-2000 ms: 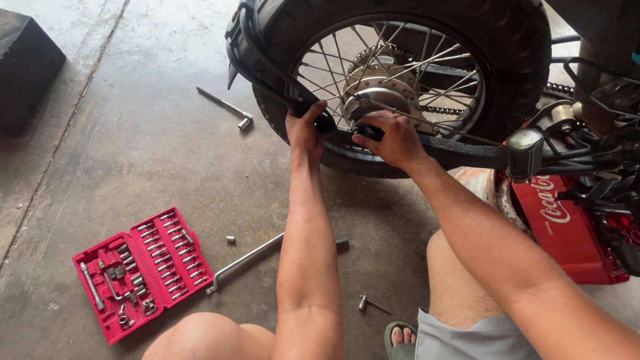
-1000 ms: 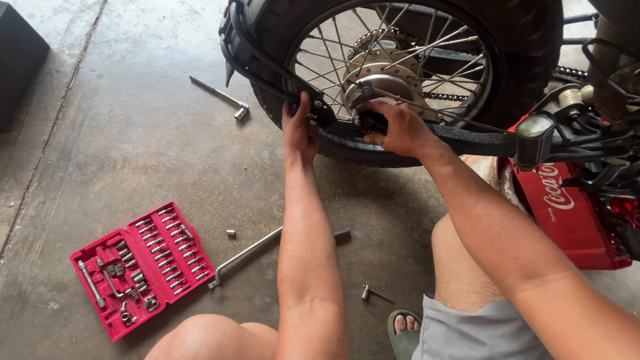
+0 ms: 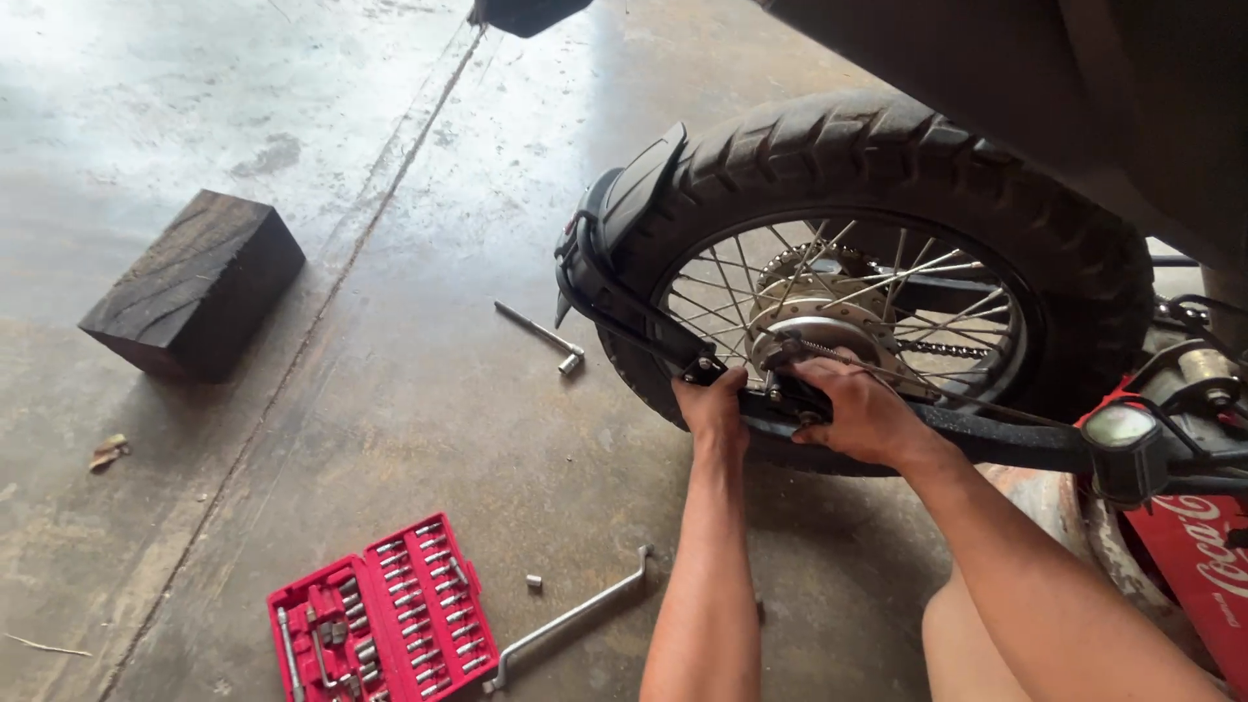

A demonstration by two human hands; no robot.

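A motorcycle's spoked rear wheel, with its knobby tyre point(image 3: 838, 146), stands in front of me. My left hand point(image 3: 714, 405) grips the rear end of the black swingarm point(image 3: 1004, 434), beside the bracket of the tyre hugger point(image 3: 639, 190). To its right, my right hand point(image 3: 863, 409) is closed around a dark part at the axle end, just below the silver hub point(image 3: 809, 336); its fingers hide most of that part. A thin brake rod with a spring point(image 3: 824, 348) runs over the right hand's fingers.
An open red socket set point(image 3: 366, 565), a loose socket point(image 3: 533, 582) and an offset box wrench point(image 3: 575, 612) lie on the concrete. A socket handle point(image 3: 536, 330) rests left of the tyre. Farther left is a dark wooden block point(image 3: 195, 283). A red crate point(image 3: 1194, 575) stands at right.
The view has shifted, showing more of the floor at left and the whole wooden block. Both hands remain at the swingarm's rear end, the right one still by the axle.
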